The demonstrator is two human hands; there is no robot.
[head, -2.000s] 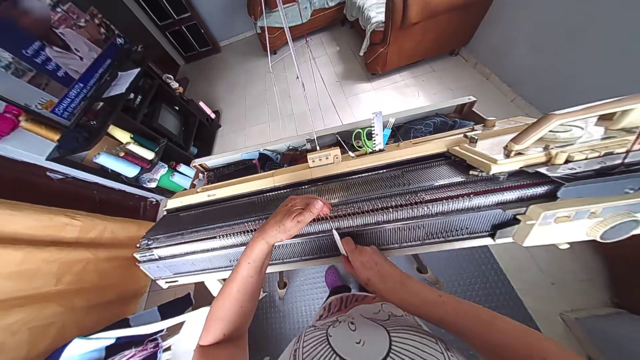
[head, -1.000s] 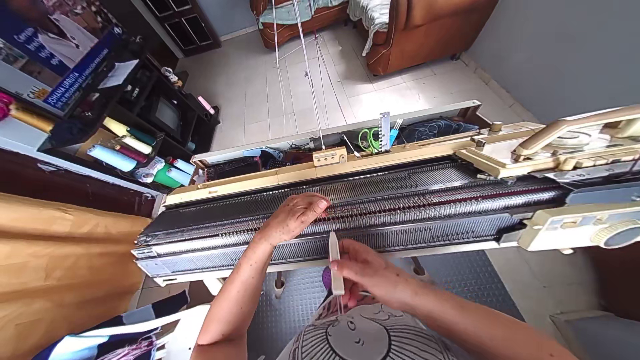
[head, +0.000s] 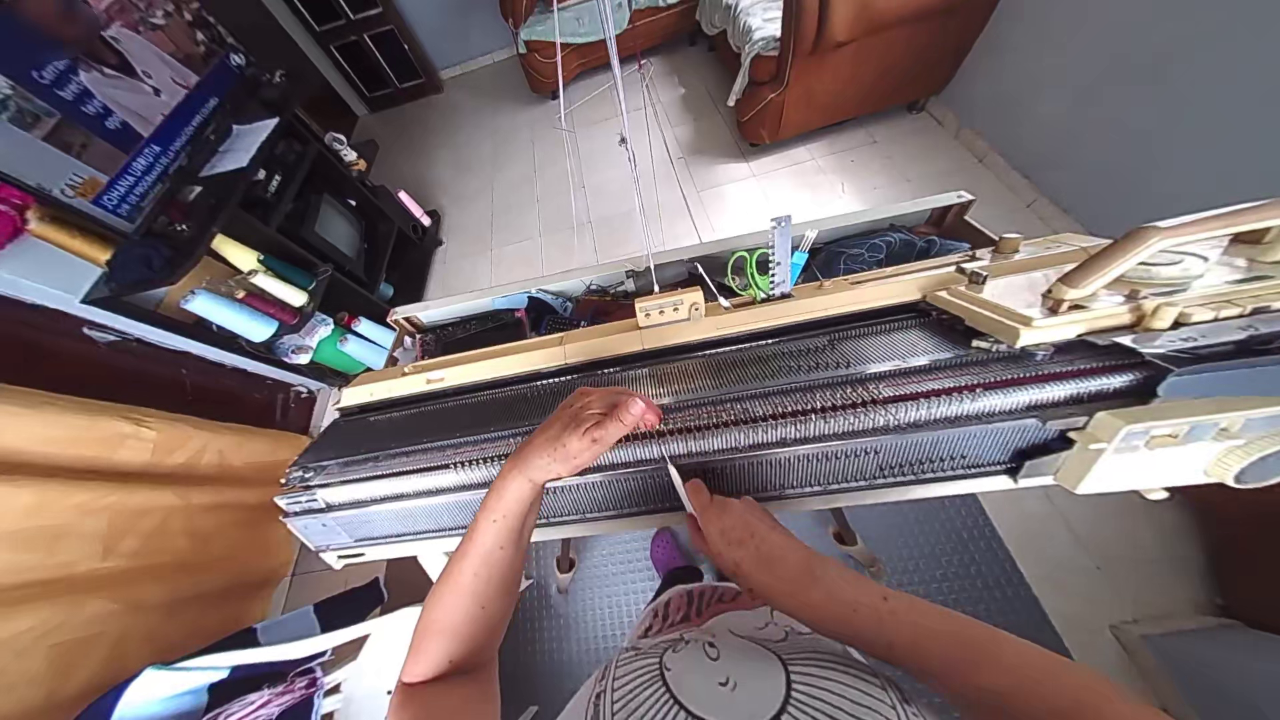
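A double-bed knitting machine (head: 800, 475) stretches across the view, with rows of metal needles on both beds. My left hand (head: 590, 430) rests over the middle of the needles, its fingertips bent down at the gap between the beds; whether they pinch anything is too small to tell. Just right of it and nearer my body, my right hand (head: 735, 530) grips a white-handled tool (head: 680, 488), probably a transfer or latch tool, whose thin metal tip points at the front bed's needles. Dark red knitting (head: 990, 378) shows between the beds on the right.
Cream carriages, the rear one (head: 1020, 300) and the front one (head: 1150, 445), stand at the right end. Behind the beds, a long tray (head: 600, 270) holds green-handled scissors (head: 748, 274) and tools. Yarn strands (head: 628, 150) hang beyond it. Yarn cones (head: 232, 314) lie at left.
The white-handled tool was held upright lower down a second ago; my right hand has brought it up with its tip toward the needles. My left hand has stayed at nearly the same place.
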